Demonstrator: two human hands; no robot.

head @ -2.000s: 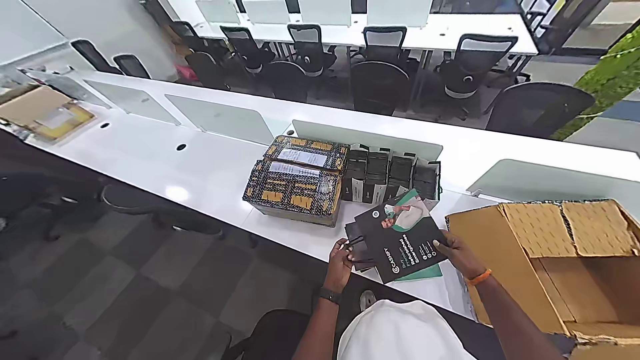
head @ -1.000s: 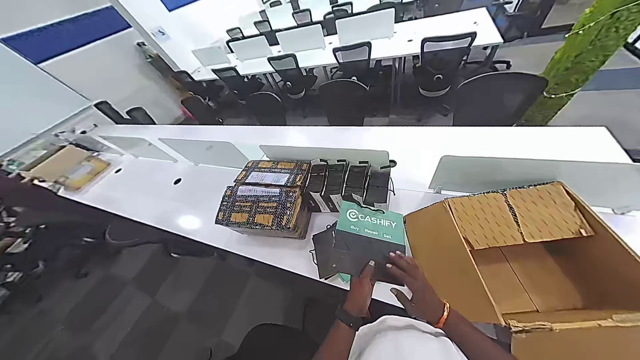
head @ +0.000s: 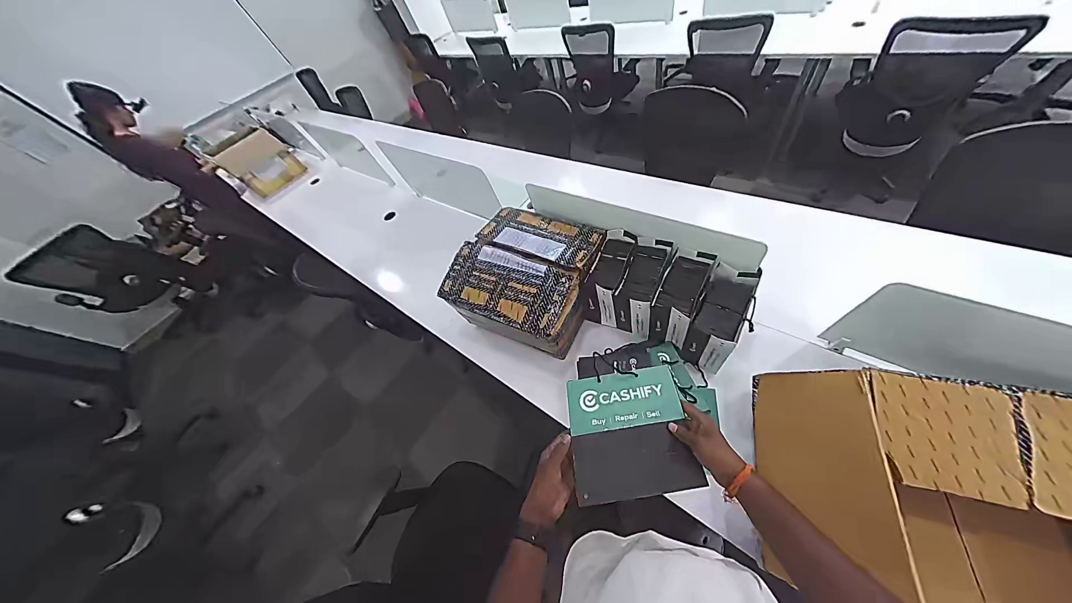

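Note:
A green and black paper carrier bag (head: 641, 461), folded flat, is held by its two side edges in front of me. My left hand (head: 550, 481) grips its left edge, and my right hand (head: 708, 444) grips the right edge with the thumb on the front. Behind it, more flat bags (head: 615, 360) with cord handles lie on the white desk. Several black paper bags (head: 641, 285) stand upright in a row farther back, against a low divider. To their left sit two taped cardboard boxes (head: 511, 285) with papers on top.
A large open cardboard box (head: 821, 452) stands on the right. Low frosted dividers (head: 963, 335) run along the desk. At the far left a person (head: 167, 159) is beside an open carton (head: 255, 159). Office chairs (head: 590, 67) line the desk beyond.
The bag lay on the desk under both hands a second ago; now it is held up by its sides. A person has come into view at the far left as the view turned.

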